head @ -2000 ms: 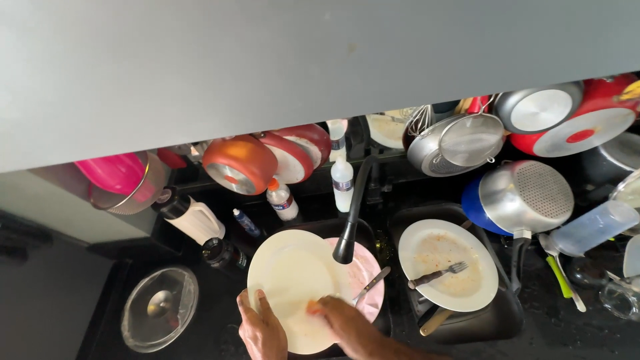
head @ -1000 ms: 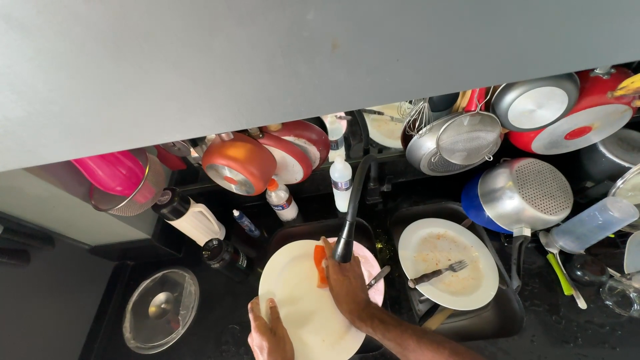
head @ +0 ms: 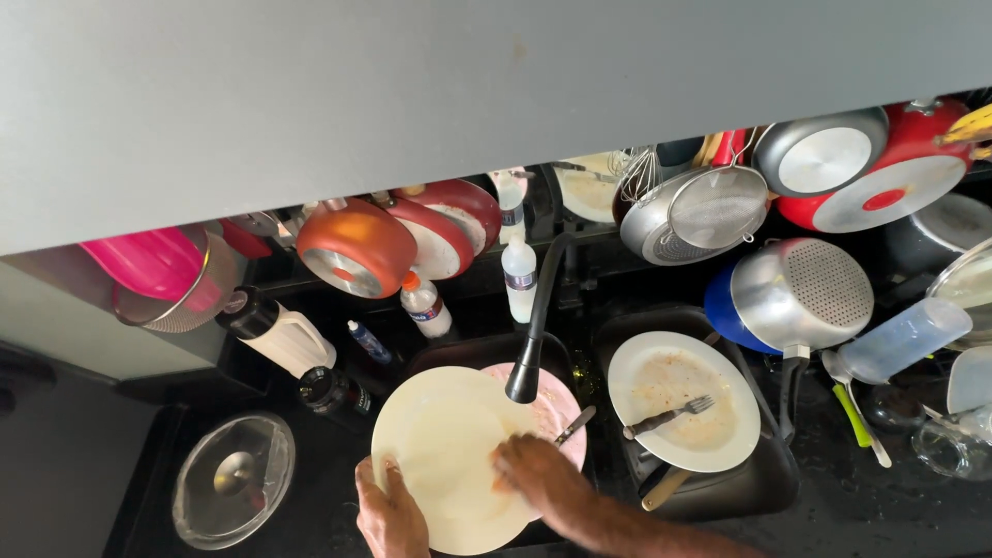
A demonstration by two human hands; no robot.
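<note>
My left hand [head: 391,508] grips the left rim of a large cream plate [head: 442,457], tilted over the left sink basin. My right hand [head: 542,477], slightly blurred, presses an orange cloth or sponge [head: 502,482], mostly hidden by the fingers, on the plate's right part. Behind it, a pink plate [head: 554,395] with food residue and a knife [head: 576,425] lies in the basin. The black faucet spout [head: 525,376] hangs over both plates. In the right basin rests a soiled white plate [head: 674,372] with a fork [head: 670,416] on it.
A glass lid [head: 232,480] and a thermos [head: 287,333] stand left. Bottles [head: 426,306] line the back. A perforated pot [head: 806,294], a clear plastic cup [head: 903,341] and glassware crowd the right. Red pans [head: 356,248] and a strainer [head: 717,208] are along the back. A grey cabinet [head: 434,93] overhangs.
My right hand has moved down from near the faucet to the plate's right part; the orange item, plainer one second ago, is now mostly covered. My left hand still holds the rim.
</note>
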